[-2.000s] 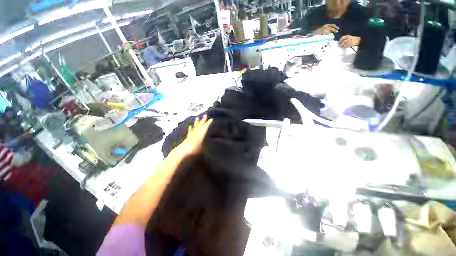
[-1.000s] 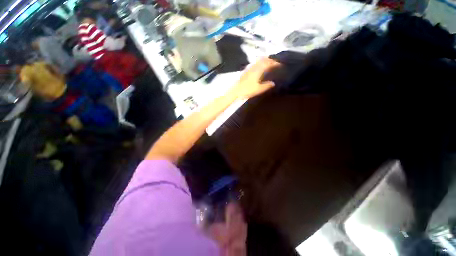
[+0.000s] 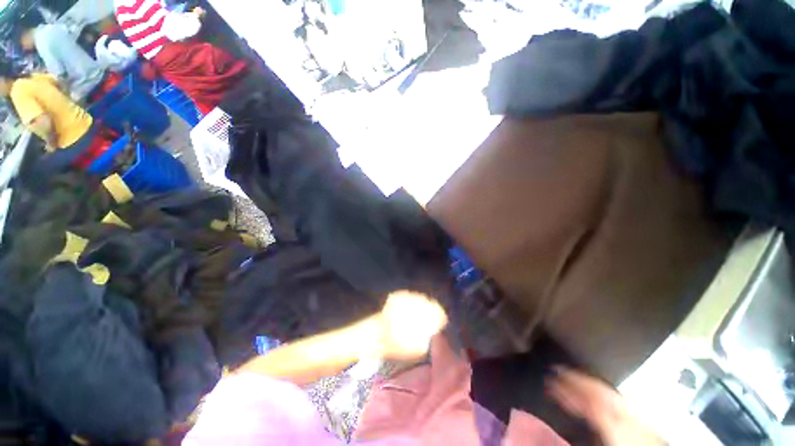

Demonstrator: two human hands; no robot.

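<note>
Dark cloth (image 3: 575, 74) lies bunched across the top right, over the back edge of a brown covered surface (image 3: 558, 209). More dark cloth (image 3: 340, 209) lies beside the table's left edge and runs down toward the lap. My left hand (image 3: 414, 324) is curled like a fist at the lower edge of that cloth; it is overexposed, so I cannot tell whether it grips any. My right hand (image 3: 593, 402) is low at the near edge of the brown surface, blurred by motion; its fingers and any hold are unclear.
A pale machine part (image 3: 758, 322) stands at right. A large pile of dark garments (image 3: 96, 340) with yellowish pieces fills the lower left. Behind it are blue crates (image 3: 157, 170), a white crate (image 3: 212, 148) and people, one in a yellow top (image 3: 50, 109). The white table (image 3: 383, 131) stretches behind.
The view has swung down and left. My left hand has left the cloth on the table and come back to the lap side. My right hand now shows farther right, by the brown surface.
</note>
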